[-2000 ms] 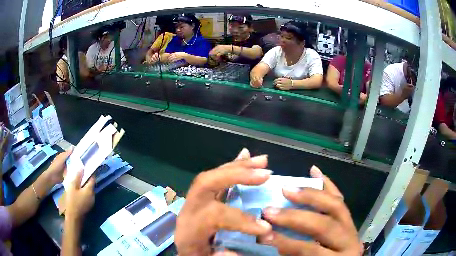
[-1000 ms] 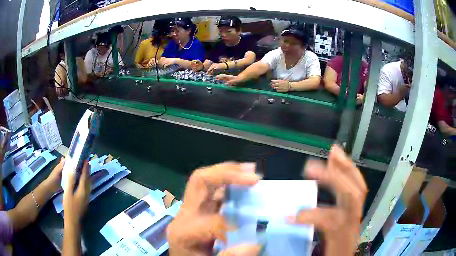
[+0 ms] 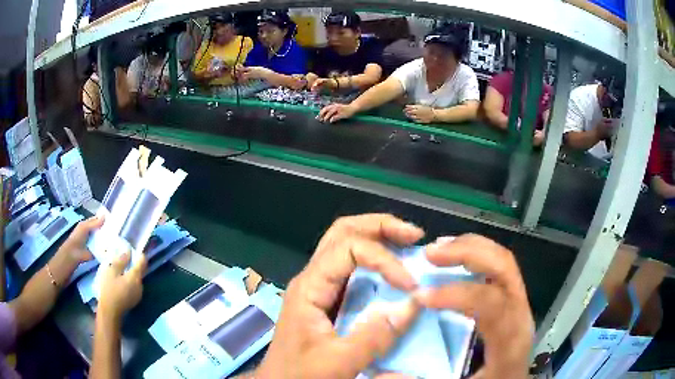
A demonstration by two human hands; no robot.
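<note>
A pale blue and white carton (image 3: 420,342) is between my two hands, its end with pale flaps facing me. My left hand (image 3: 348,296) is around its left side, thumb and fingers on the end flaps. My right hand (image 3: 485,296) is around its right side, with fingertips on the same flaps near the middle. The lower part of the carton is cut off by the bottom edge. Flat cartons (image 3: 235,331) with dark printed pictures lie overlapping on the green bench to the left of my hands.
A neighbouring person's hands hold flat cartons (image 3: 139,215) at the left. More cartons (image 3: 68,176) stand and lie at the far left. Opened cartons (image 3: 608,348) with brown flaps stand right of the white post (image 3: 592,222). Seated people work across the conveyor (image 3: 296,174).
My right hand has come in from the side onto the carton's end, and the flaps are now folded at an angle. The neighbour's cartons have turned to show their printed faces.
</note>
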